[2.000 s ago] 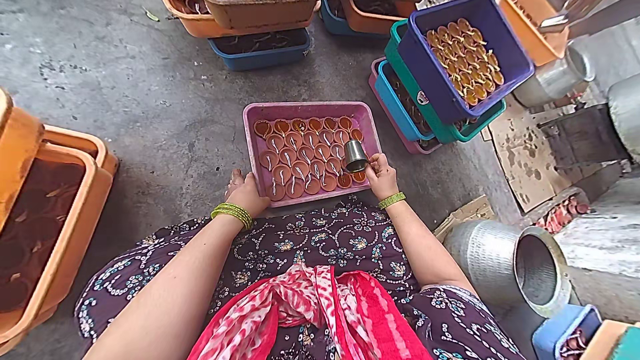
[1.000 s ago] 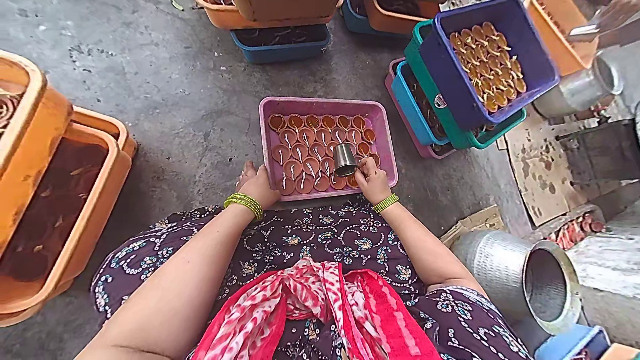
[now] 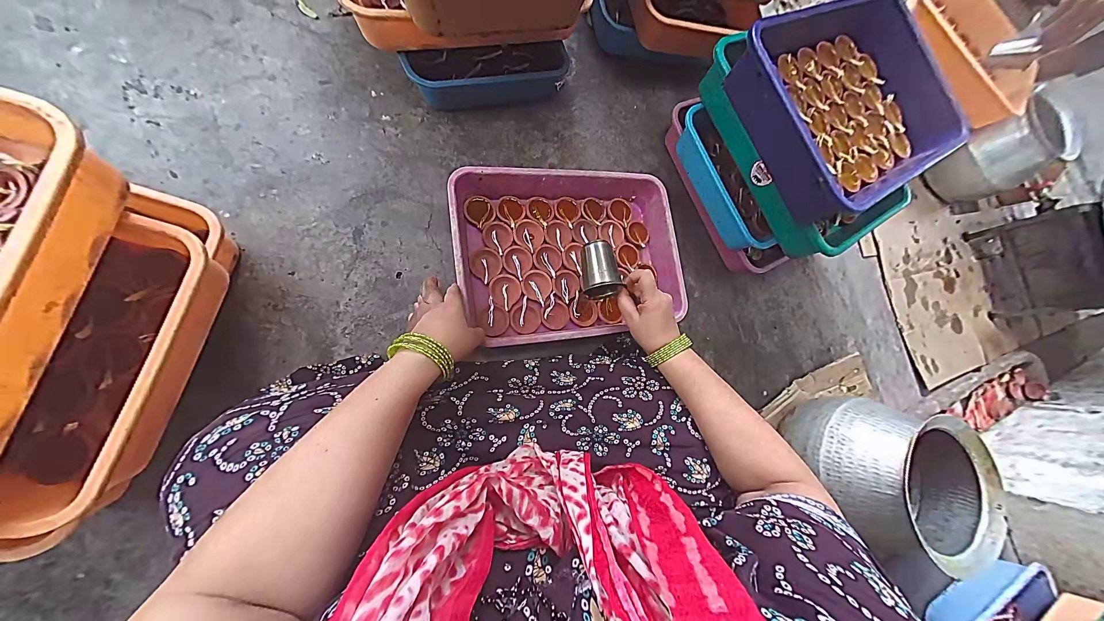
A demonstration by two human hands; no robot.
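A pink plastic tub (image 3: pixel 562 183) on the floor before me holds rows of small clay lamps (image 3: pixel 536 286) with white wicks. Lamps along the far row and the right side look darker and glossy, as if with liquid inside. My right hand (image 3: pixel 647 309) grips a small steel cup (image 3: pixel 600 269) by its side, tilted above the lamps at the tub's right. At the tub's near left corner rests my left hand (image 3: pixel 444 321); whether its fingers grip the wall is hard to tell.
Orange tubs (image 3: pixel 194 285) stand at the left, a blue tub (image 3: pixel 485 90) beyond. At the right, a purple tub (image 3: pixel 936 103) of lamps tops a stack. A metal pot (image 3: pixel 862 457) lies tipped at the lower right. A person's hand (image 3: pixel 1069 30) shows at the upper right.
The steel cup has shifted slightly within the tub's right half, still in my right hand. My left hand stays at the tub's left side. The view has shifted a little.
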